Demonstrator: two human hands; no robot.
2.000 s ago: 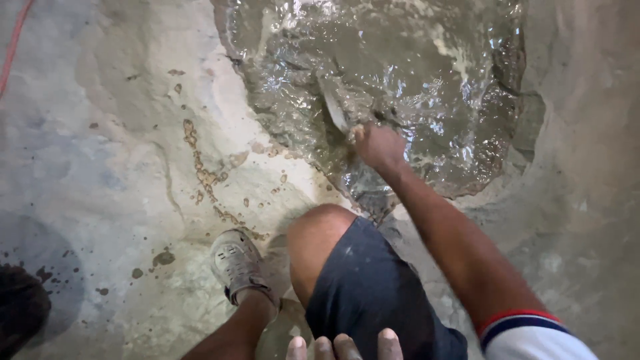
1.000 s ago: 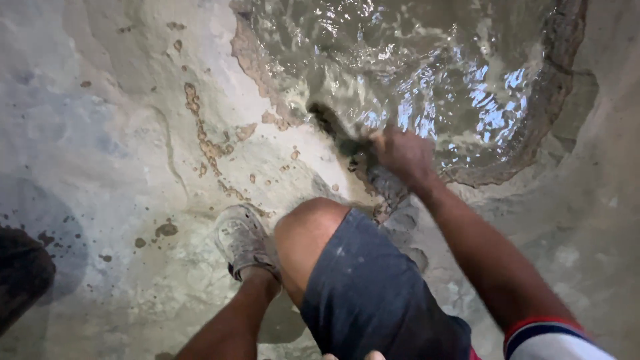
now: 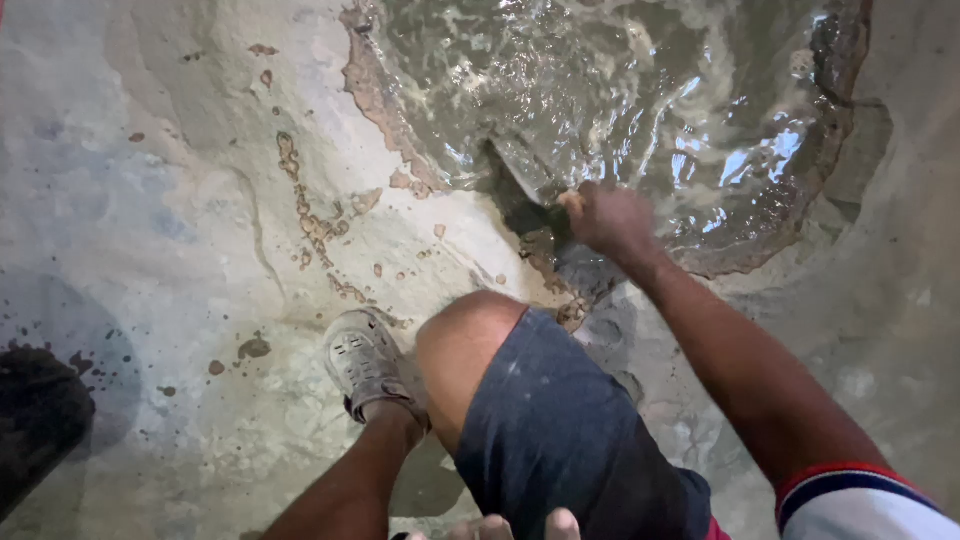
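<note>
My right hand (image 3: pixel 611 223) is closed around the handle of a flat-bladed tool (image 3: pixel 517 172), perhaps a trowel, at the lower left rim of a wet pit. The far end of the blade dips into grey-green, murky liquid (image 3: pixel 570 97) that ripples and shines. Low in the view, the fingertips of my left hand (image 3: pixel 495 527) show over my dark shorts; the rest of that hand is out of frame. Nothing is seen in those fingers.
Rough concrete floor (image 3: pixel 187 247) surrounds the pit, with a broken, muddy rim (image 3: pixel 382 124) and brown splashes. My clog-type shoe (image 3: pixel 365 356) is left of my bent knee. A dark object (image 3: pixel 37 420) stands at the left edge.
My right hand and the tool have moved from out in the wet mix to the pit's lower left rim. The surface looks more stirred and runny than two seconds ago.
</note>
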